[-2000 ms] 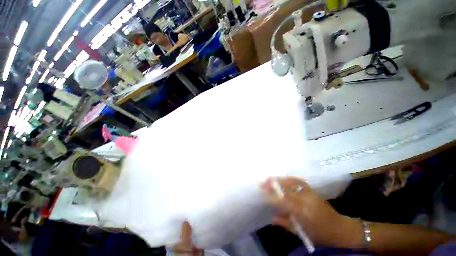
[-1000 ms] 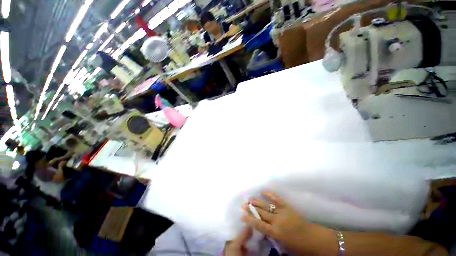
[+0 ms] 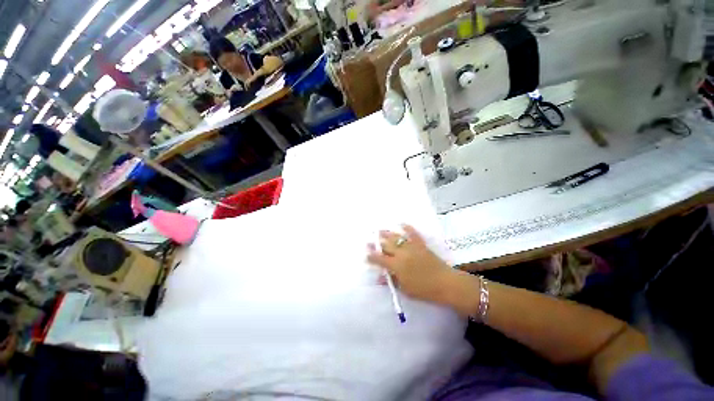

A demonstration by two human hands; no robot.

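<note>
White cloth [image 3: 290,274] lies spread over the table left of the needle area and hangs down over the near edge. It looks overexposed, so folds and layers are hard to tell. My right hand [image 3: 411,266] rests on the cloth near its right edge, with a white pen [image 3: 393,296] between the fingers, its blue-purple tip pointing down toward me. My left hand is not in view. The sewing machine [image 3: 501,70] stands at the upper right, its presser foot [image 3: 440,171] just beside the cloth.
Scissors [image 3: 540,114], a thin grey metal strip [image 3: 528,135], a brown stick [image 3: 593,131] and black snips [image 3: 581,178] lie on the machine bed. A red basket [image 3: 249,198] and pink item [image 3: 174,225] are behind the cloth. A person [image 3: 239,70] sits farther back.
My right hand has moved up and forward on the cloth, still with the pen. My left hand has gone out of view. The red basket now shows behind the cloth. The view has shifted.
</note>
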